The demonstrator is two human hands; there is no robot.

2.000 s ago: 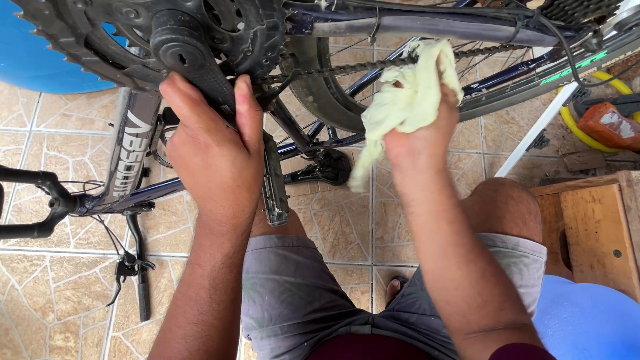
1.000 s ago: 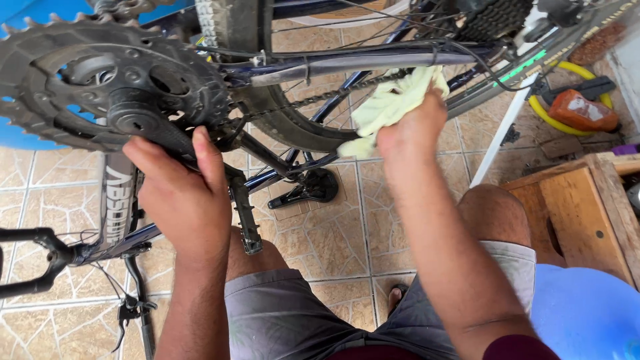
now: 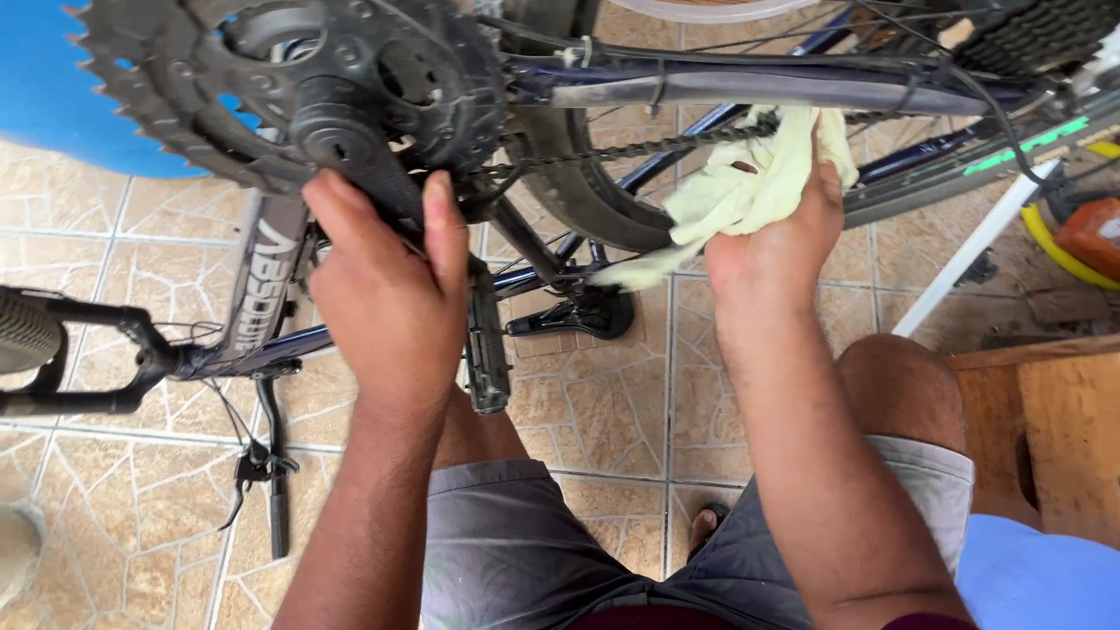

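Observation:
My left hand (image 3: pixel 385 297) grips the black crank arm (image 3: pixel 359 157) of a bicycle, with the pedal (image 3: pixel 486 341) just to its right. Behind the crank arm are the toothed chainrings (image 3: pixel 184 96). My right hand (image 3: pixel 779 245) holds a pale yellow cloth (image 3: pixel 752 184) against the bicycle chain (image 3: pixel 630 150), below the chainstay (image 3: pixel 770 92); the cloth covers part of the chain and a loose end hangs to the left. The rear cassette (image 3: pixel 1032 52) shows at the upper right. My right fingertips are partly hidden by the cloth.
The saddle (image 3: pixel 582 315) and handlebar grip (image 3: pixel 278 525) are low, over the tiled floor. A white bar (image 3: pixel 971 254) slants at right, near an orange object (image 3: pixel 1094 232) and a yellow hose-like loop (image 3: pixel 1050 254). A wooden box (image 3: pixel 1067 420) stands by my right knee; blue surfaces flank the scene.
The crank arm and chainrings have shifted in view with my left hand still on the crank. My right hand still holds the cloth, which has moved about along the chain.

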